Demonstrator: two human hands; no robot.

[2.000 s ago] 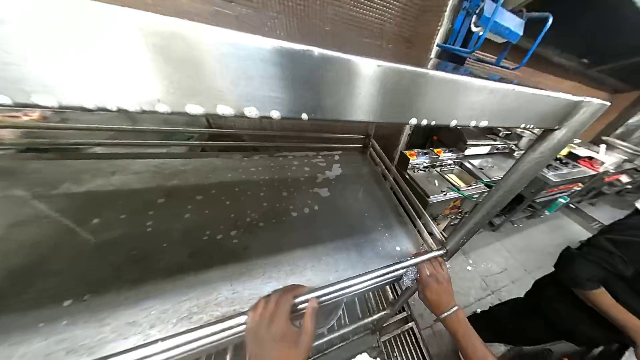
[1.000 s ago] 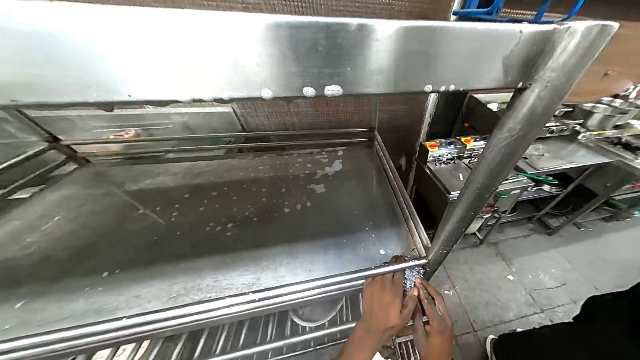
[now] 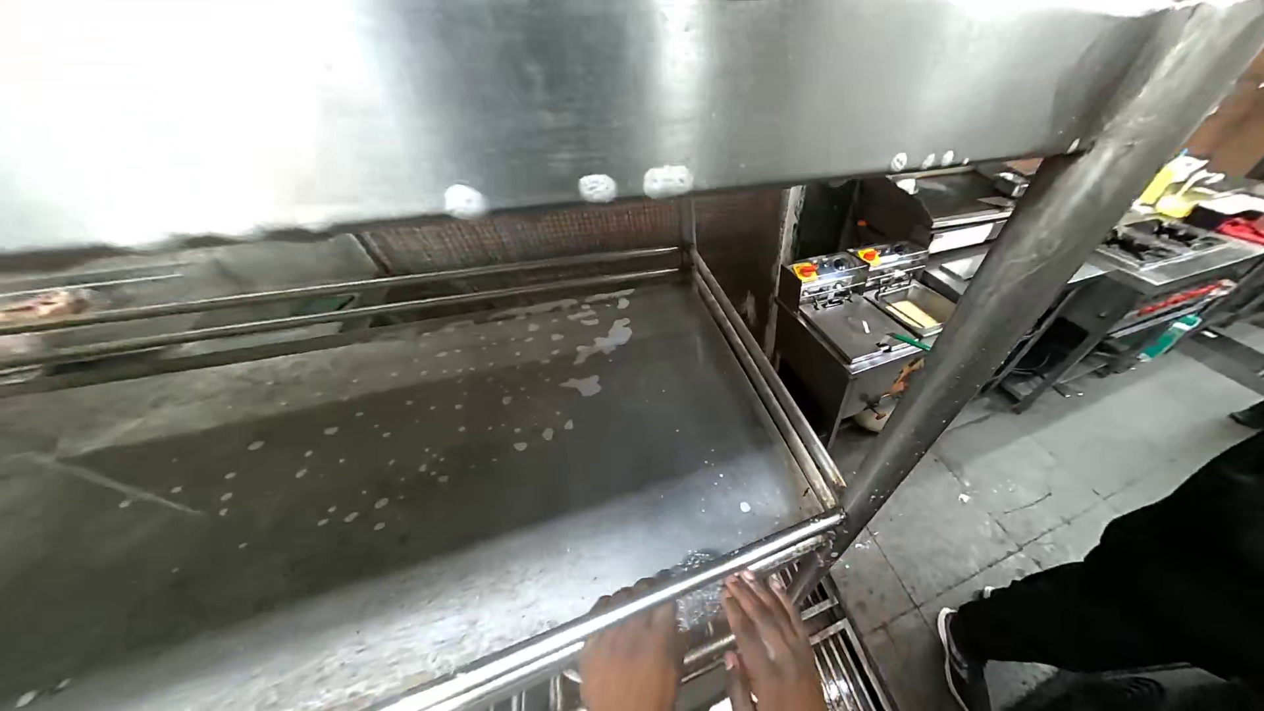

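Observation:
A wet stainless steel shelf (image 3: pixel 494 464), spotted with suds, has a double metal rail (image 3: pixel 632 612) along its front edge. My left hand (image 3: pixel 632 657) is at this rail, its fingers reaching over and behind the bar, partly hidden by it. Beside it on the right, my right hand (image 3: pixel 770 642) lies against the rail near the corner post (image 3: pixel 948 385), fingers extended. Between the hands a shiny, mesh-like scouring pad (image 3: pixel 699 602) shows at the rail; which hand presses it I cannot tell.
A wide steel panel (image 3: pixel 553 109) with foam blobs crosses overhead. Slatted racks (image 3: pixel 839 671) lie below. Beyond the post stand a twin fryer (image 3: pixel 859 316) and a gas stove (image 3: pixel 1165 247). A person in black trousers (image 3: pixel 1116 583) stands at the right on the tiled floor.
Two seconds ago my hands were apart on the rail; one second ago they were together at the corner post. Now they are a little left of the post. The person at right shows more.

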